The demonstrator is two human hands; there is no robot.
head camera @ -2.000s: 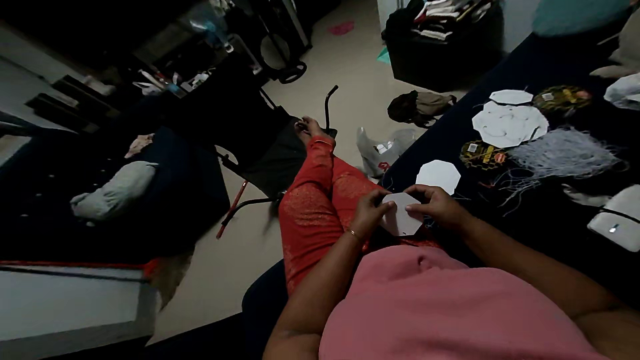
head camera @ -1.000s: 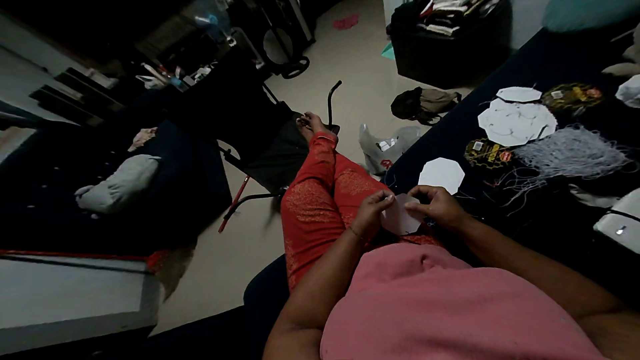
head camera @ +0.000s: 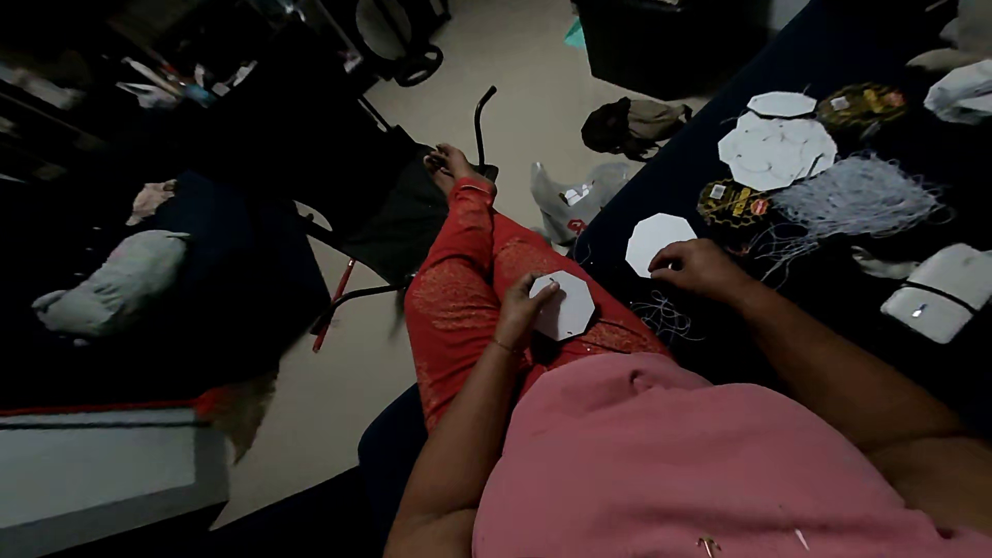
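Observation:
My left hand (head camera: 527, 308) grips a white octagonal card (head camera: 568, 308) by its left edge, above my thigh, with the thumb on top. Small dark marks show near two of the card's edges. My right hand (head camera: 692, 267) is over the lower right edge of another white octagonal card (head camera: 656, 236) on the dark blue seat; thumb and finger are pinched together, and whether they hold anything cannot be made out. Below that hand lies a loose tangle of thin pale thread (head camera: 664, 316).
Farther right on the seat are a large white polygonal card (head camera: 775, 152), a smaller one (head camera: 781, 104), a heap of pale thread (head camera: 868, 198), two dark patterned packs (head camera: 728, 203) and a white case (head camera: 942, 293). A plastic bag (head camera: 577, 198) and a dark folding chair (head camera: 387, 205) stand beyond.
My right hand has left the card that both hands held and moved right to the card on the seat. My left hand keeps the first card, now seen more fully.

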